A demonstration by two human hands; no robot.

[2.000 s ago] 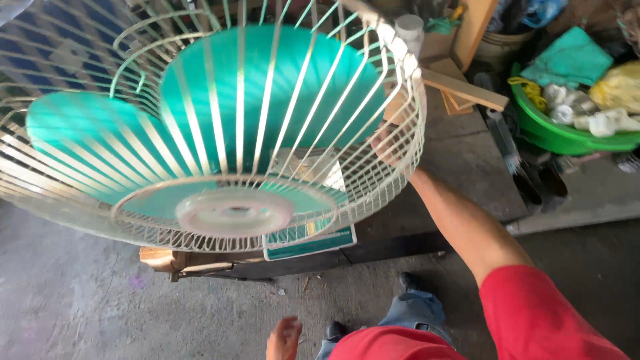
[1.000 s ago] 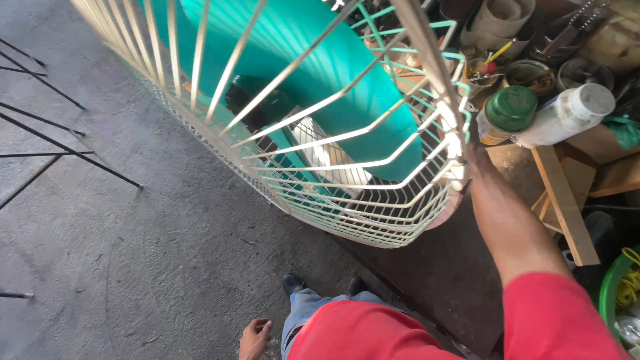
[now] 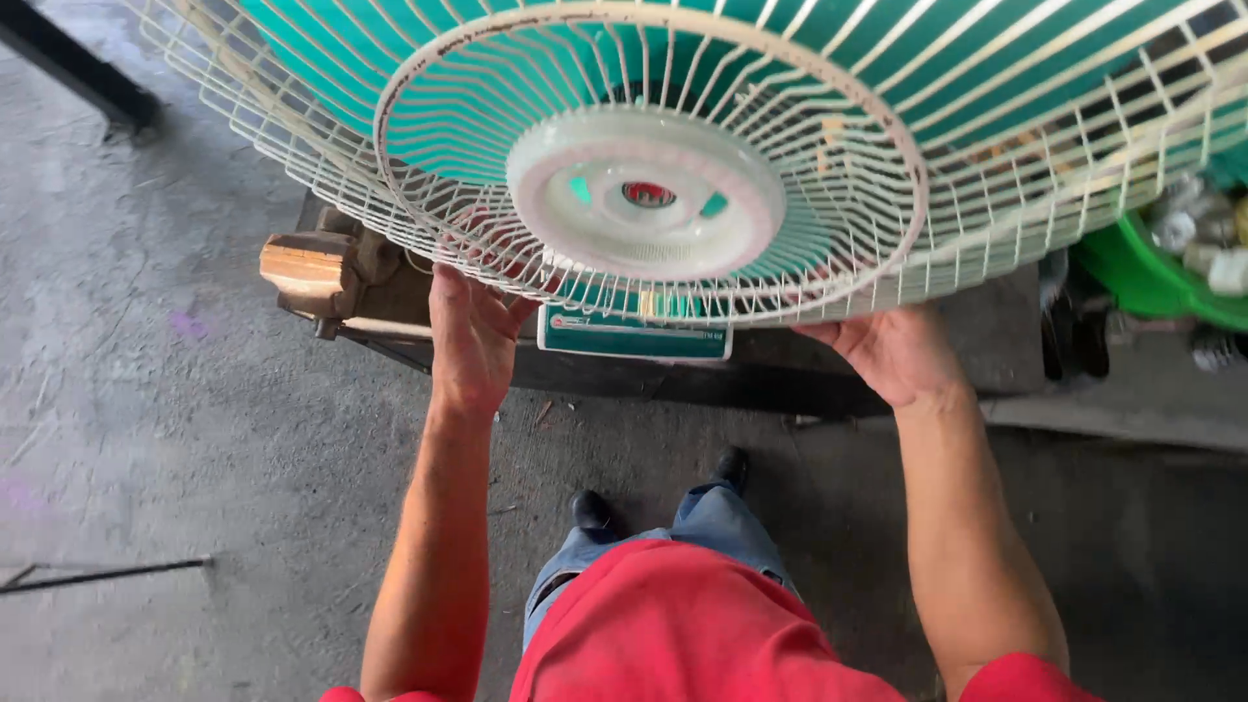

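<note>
An electric fan's white wire guard fills the upper part of the head view, its round center cap facing me. Green-blue fan blades show through the wires. My left hand touches the lower left edge of the guard, with its fingertips partly behind the wires. On the lower right edge is my right hand, its fingers partly hidden by the guard. Between the hands, the fan's teal and white base shows below the guard.
Beneath the fan lies a dark bench, with a wooden block at its left end. A green basin holding assorted waste is at the right. Dark metal legs stand on the concrete floor at the upper left.
My left hand has risen from beside my body to the guard's lower left edge. My right hand was on the guard's right side and is now at its lower edge. The view has shifted greatly.
</note>
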